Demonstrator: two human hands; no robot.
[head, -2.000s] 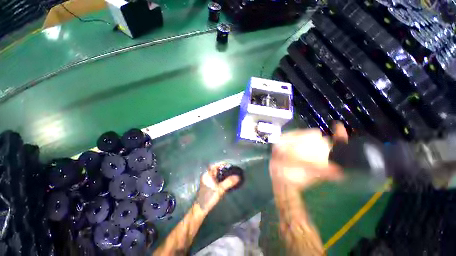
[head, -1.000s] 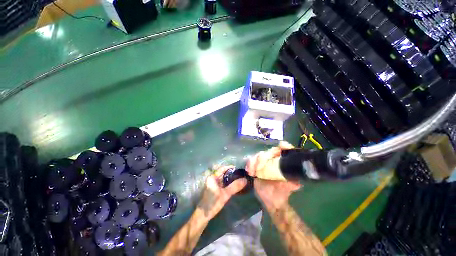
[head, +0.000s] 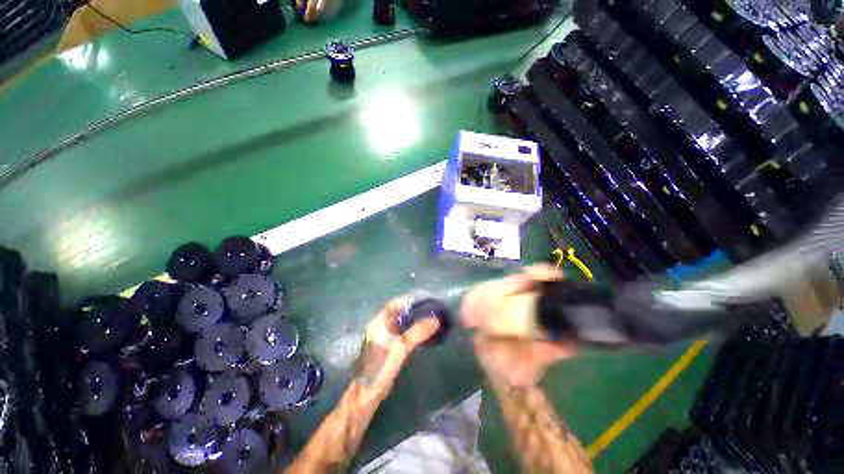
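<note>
My left hand [head: 390,335] holds a short round black housing assembly [head: 428,320] at the middle, low in the view. My right hand [head: 504,319] is shut around a thick black electric screwdriver [head: 601,313], which lies sideways and is blurred by motion. The right hand is just right of the housing, with a small gap between them. The screwdriver's tip is hidden or too blurred to see. The white and blue screw feeder [head: 490,196] stands beyond my hands, with metal bits inside its open top.
Black end covers [head: 225,396] are heaped at left. Yellow-handled pliers [head: 574,262] lie right of the feeder. Black trays [head: 639,157] are stacked at right. A round unit [head: 341,61] stands beyond the white strip [head: 352,211]. A person's hand [head: 316,9] shows at the top.
My right hand and screwdriver went from near the feeder to the housing, then slightly right, away from it. The unit on the far green surface has moved left.
</note>
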